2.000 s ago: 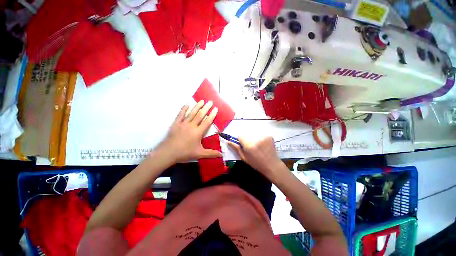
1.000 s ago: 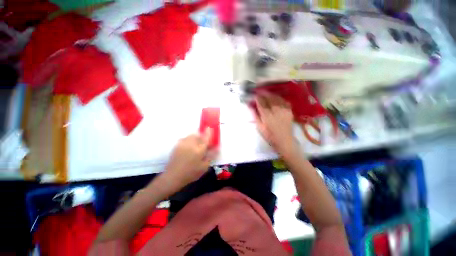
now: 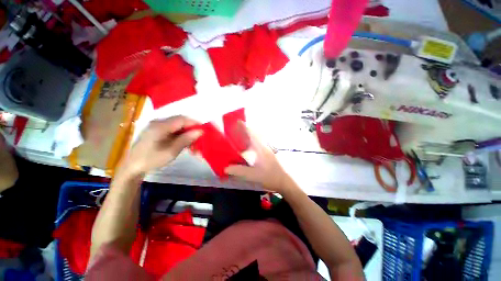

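A red fabric piece (image 3: pixel 214 151) is stretched between my two hands above the front of the white table. My left hand (image 3: pixel 167 144) grips its upper left end. My right hand (image 3: pixel 258 163) grips its lower right end. A second small red piece (image 3: pixel 235 122) shows beside it at my right fingers; blur hides whether it is held or lies on the table. Sewn red pieces (image 3: pixel 357 137) lie under the arm of the white sewing machine (image 3: pixel 417 104), to the right of the needle.
Red fabric stacks (image 3: pixel 165 79) (image 3: pixel 247 55) lie behind my hands. Orange-handled scissors (image 3: pixel 386 175) and small tools (image 3: pixel 422 171) lie at right. Cardboard (image 3: pixel 107 121) is at left. Blue crates (image 3: pixel 68 192) (image 3: pixel 404 228) stand below; a green basket (image 3: pixel 192 5) is at the back. Part of another person (image 3: pixel 6 167) shows at far left.
My right hand has moved from the sewn pieces to the fabric at my left hand. The dark snips seen earlier in my right hand no longer show there. The view has shifted left.
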